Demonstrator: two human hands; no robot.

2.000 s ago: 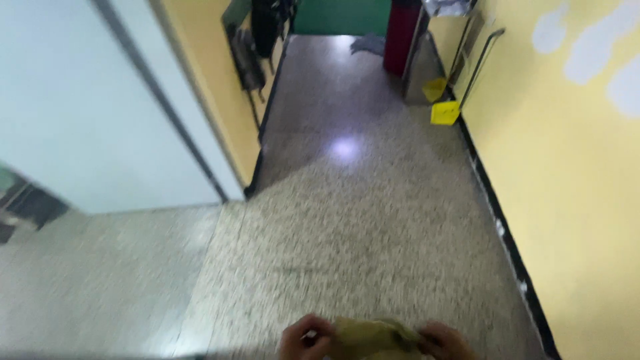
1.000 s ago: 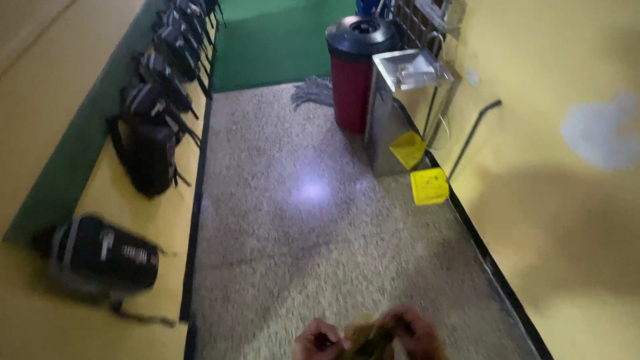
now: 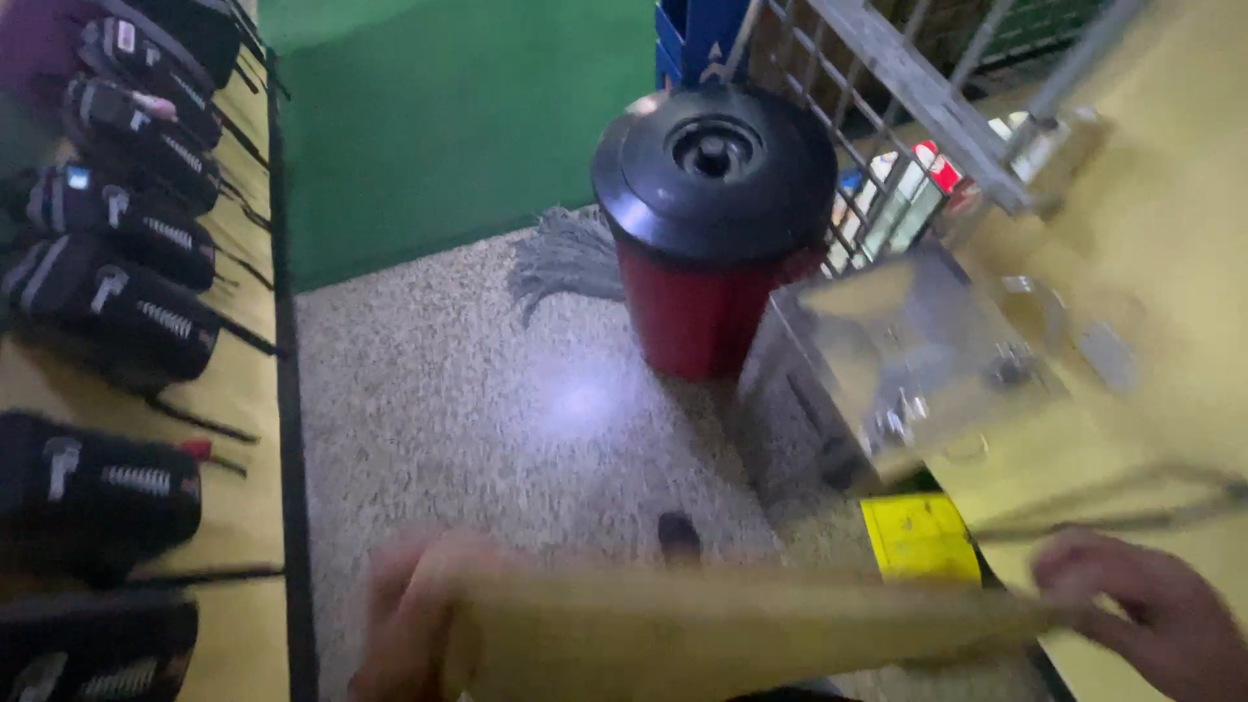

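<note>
A yellowish-brown cloth (image 3: 741,634), blurred by motion, is stretched across the bottom of the view between my two hands. My left hand (image 3: 424,604) grips its left end, and my right hand (image 3: 1136,604) pinches its narrower right end. Beyond the cloth, the dark tip of a shoe (image 3: 680,531) shows on the speckled floor. The lower edge of the cloth runs out of view.
Black backpacks (image 3: 117,302) hang along the left wall. Ahead stand a red bin with a black lid (image 3: 717,166) and a metal drinking fountain (image 3: 907,341). A grey mop head (image 3: 570,258), a yellow dustpan (image 3: 921,536), a metal grille gate (image 3: 916,97) and green flooring (image 3: 439,127) are also there.
The view has moved forward along the corridor to the bin and the fountain. My hands were close together on the bunched cloth; now they are wide apart with it stretched out.
</note>
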